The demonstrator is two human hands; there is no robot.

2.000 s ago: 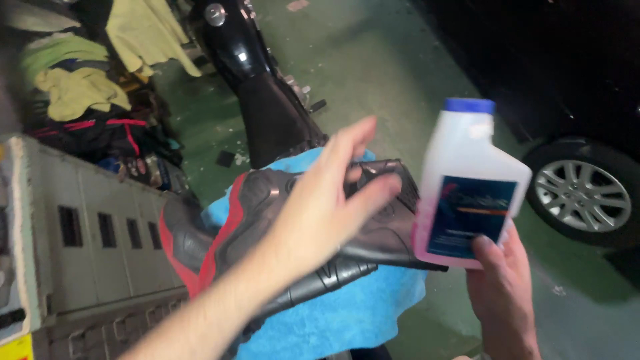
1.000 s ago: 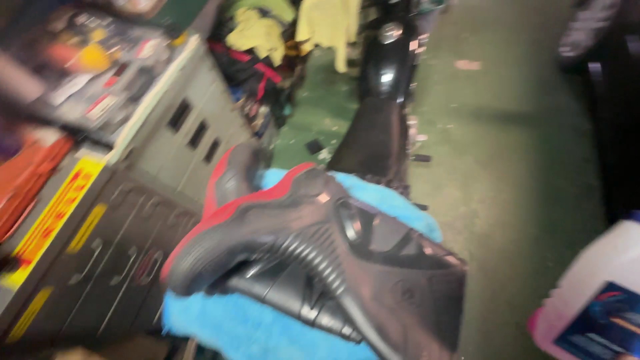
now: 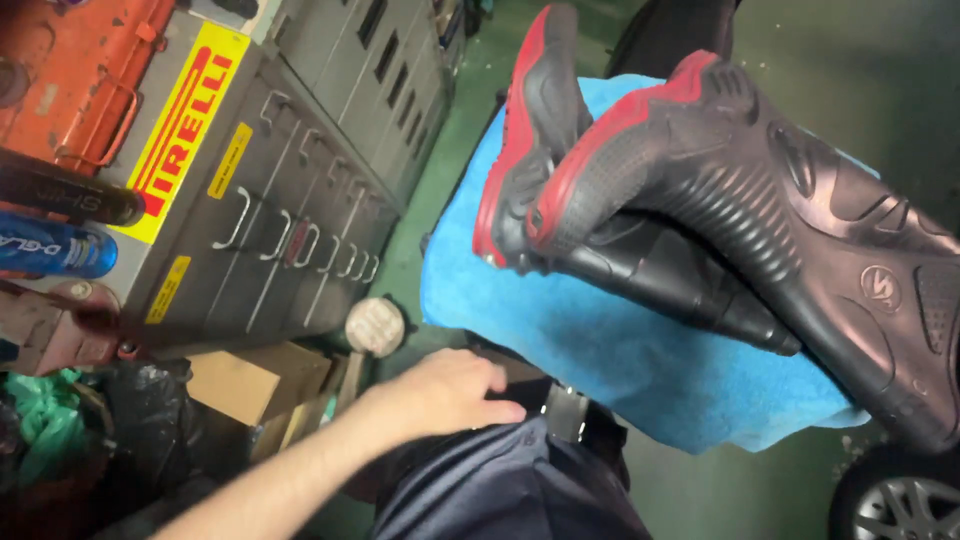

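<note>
Two black rubber boots with red soles (image 3: 660,142) lie on their sides on a blue cloth (image 3: 480,277), their toes toward the left and their shafts toward the right. Just below the cloth's lower left edge is my left hand (image 3: 450,394), beside dark fabric over my lap (image 3: 517,480). Its thumb and fingers are apart, and nothing shows in it. My right hand is out of the frame. The bottle seen in the earlier frames is not in view.
At left stands a grey metal drawer cabinet (image 3: 247,247) with an orange metal case (image 3: 75,75) and a blue can (image 3: 56,246) on top. Below are a cardboard box (image 3: 240,382) and a black plastic bag (image 3: 146,420). A car wheel (image 3: 907,502) is at lower right.
My left hand has gone from over the boots to below the cloth. My right hand, earlier holding a white bottle with pink liquid, has left the view. The view has swung left.
</note>
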